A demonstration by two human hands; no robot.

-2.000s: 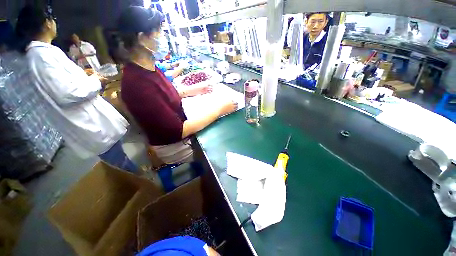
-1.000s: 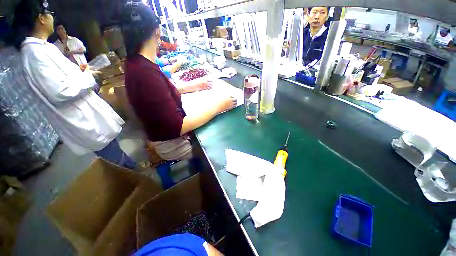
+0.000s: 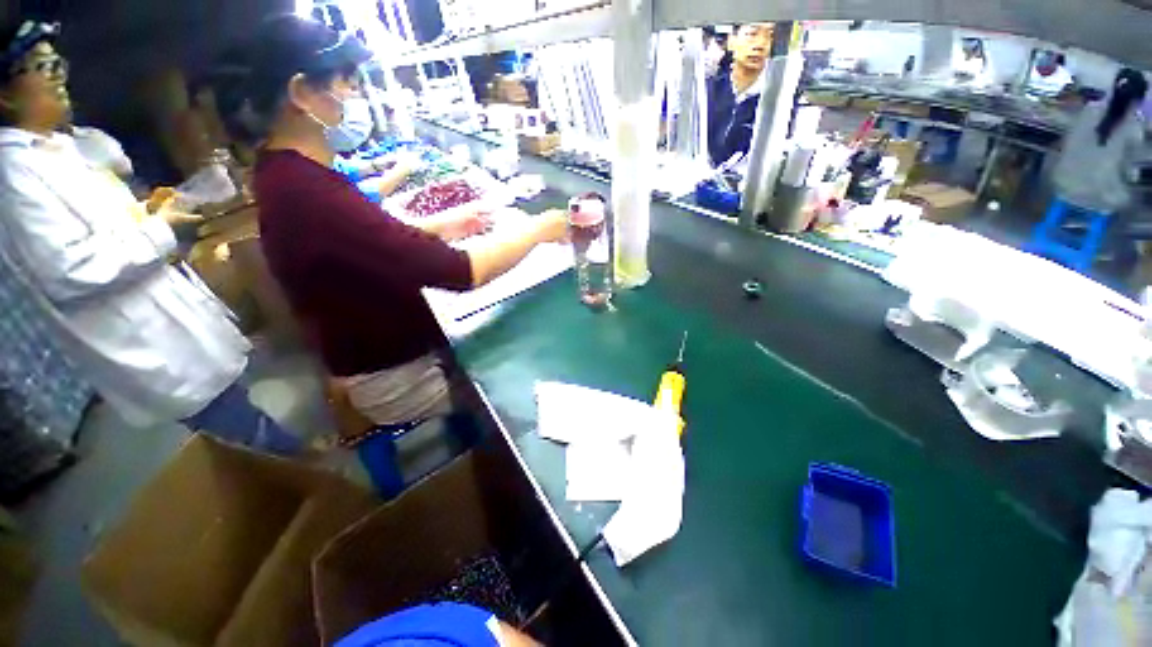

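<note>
An electric screwdriver (image 3: 670, 402) with a yellow body and thin dark bit lies on the green bench, its handle covered by a white cloth (image 3: 651, 487). A blue parts bin (image 3: 849, 528) stands to its right. White curved fan housings (image 3: 998, 392) lie on the dark belt at the right. Bunched white fabric (image 3: 1112, 575) shows at the lower right edge; I cannot tell whether my right hand is in it. My left hand is not in view. Blue clothing (image 3: 423, 628) shows at the bottom edge, with a bit of skin beside it.
A person in dark red (image 3: 348, 253) sits at the left bench edge, a hand at the clear bottle (image 3: 590, 253) by the post (image 3: 632, 139). Open cartons (image 3: 190, 544) stand on the floor. A small dark part (image 3: 753, 290) lies on the belt. A white sheet (image 3: 1011, 291) lies beyond.
The view has turned right, so the bench items appear further left. The neighbour's hand has reached the bottle. White fabric shows more at the lower right. The housings on the belt appear further left.
</note>
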